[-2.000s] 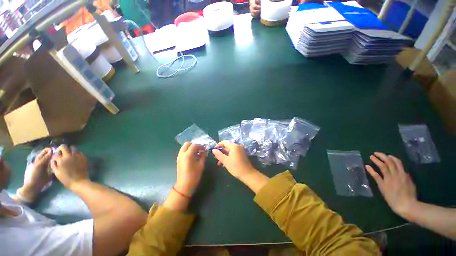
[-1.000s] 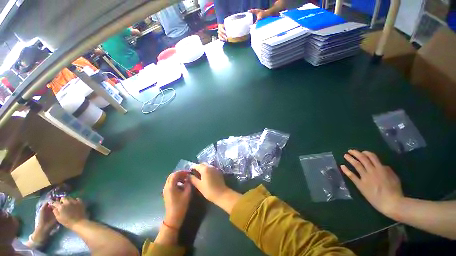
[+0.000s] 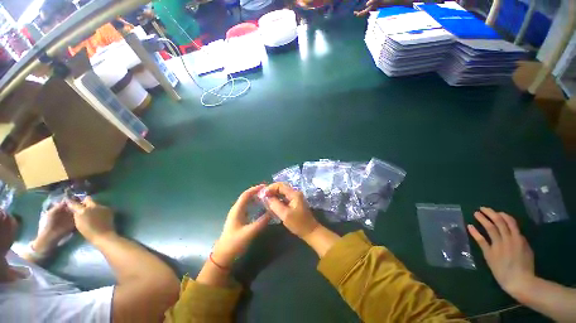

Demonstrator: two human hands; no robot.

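My left hand (image 3: 239,221) and my right hand (image 3: 289,205) meet in front of me, both with fingers closed on a small clear zip bag (image 3: 264,195). The bag is mostly hidden by my fingers, and its contents cannot be made out. A pile of overlapping clear bags (image 3: 341,189) with dark contents lies on the green bench just right of and beyond my hands. A single zip bag (image 3: 446,236) with small dark parts lies flat further right.
Another person's hand (image 3: 505,249) rests beside the single bag, with another bag (image 3: 541,195) beyond. At left, a person in white handles bags (image 3: 58,211) near a brown carton (image 3: 42,165). Stacked blue-and-white booklets (image 3: 442,47), a white cable (image 3: 225,91) and a white roll (image 3: 277,28) lie at the far side.
The camera view has shifted. The bag between my hands showed flat beyond my fingers two seconds ago; now it is mostly covered, and my left hand is turned with its palm more open.
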